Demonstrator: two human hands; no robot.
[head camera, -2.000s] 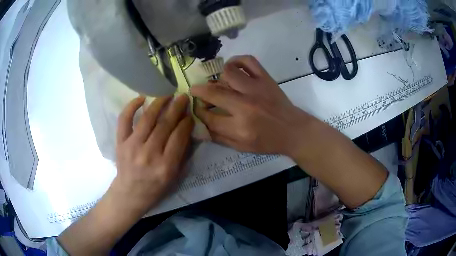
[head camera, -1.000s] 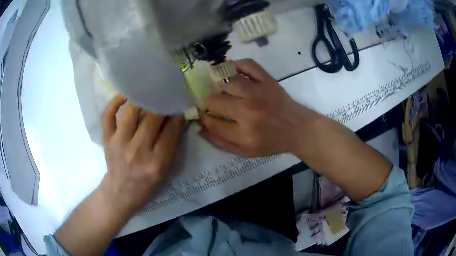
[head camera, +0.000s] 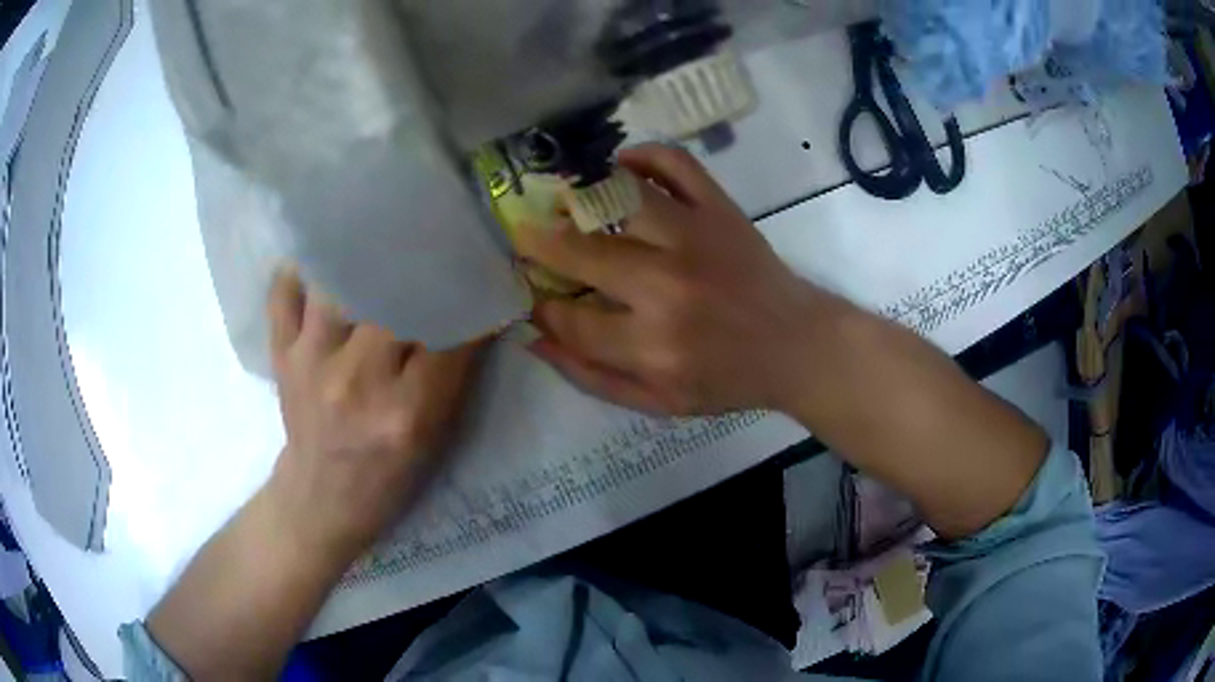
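Note:
The pale grey garment panel (head camera: 229, 253) lies on the white table under the sewing machine head (head camera: 360, 160), which hides much of it. The cloth near the needle area looks yellow under the lamp. My left hand (head camera: 367, 400) presses on the panel from the left, its fingertips partly hidden by the machine head. My right hand (head camera: 666, 293) is just right of the needle area, thumb and fingers pinching the cloth edge. The presser foot and needle cannot be made out clearly.
Black scissors (head camera: 895, 127) lie right of the machine head, beside a pale blue fluffy bundle (head camera: 979, 47). Curved grey pieces (head camera: 40, 293) lie at far left. A printed ruler (head camera: 533, 486) runs along the front table edge. Small cut pieces (head camera: 859, 600) sit below at right.
The machine head now covers more of the cloth and of my left fingertips, as the view has shifted. My left hand has moved slightly left and down. My right hand stays at the cloth edge.

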